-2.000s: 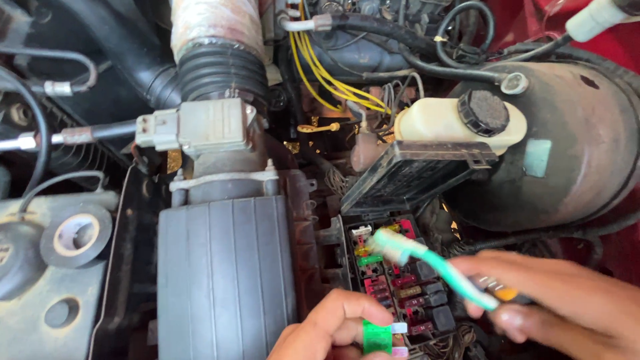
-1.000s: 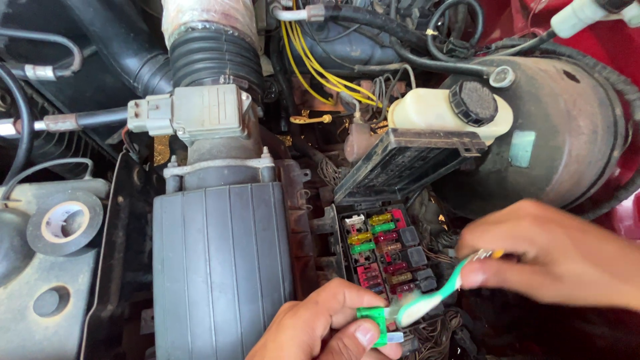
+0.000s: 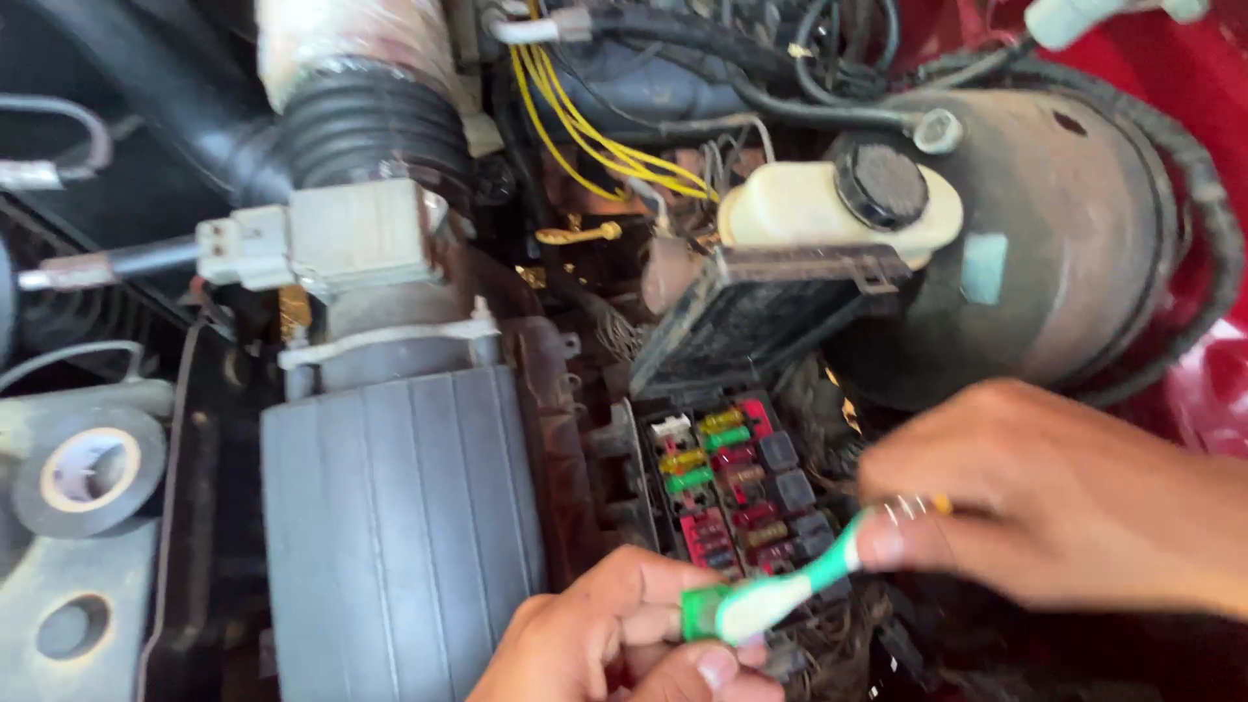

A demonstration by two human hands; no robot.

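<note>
Between the thumb and fingers of my left hand (image 3: 624,639), at the bottom middle, is a green blade fuse (image 3: 700,614). My right hand (image 3: 1024,497), coming in from the right, grips the handle of a green and white toothbrush (image 3: 829,570). The brush's head end is at the fuse; its bristles are hidden or blurred. Just beyond both hands is the fuse box (image 3: 655,487), its rows holding green, yellow and red fuses and dark relays. The black fuse box cover (image 3: 770,312) stands raised and tilted behind it.
A ribbed air filter housing (image 3: 400,536) lies left of the hands. A roll of black tape (image 3: 136,468) rests on the battery (image 3: 127,604) at the far left. Behind are a white reservoir with a black cap (image 3: 790,205), a large brake booster (image 3: 1063,234) and yellow wires (image 3: 624,166).
The brush has come down from over the fuse box to the green fuse in my left hand. My left hand has risen slightly into view with the fuse.
</note>
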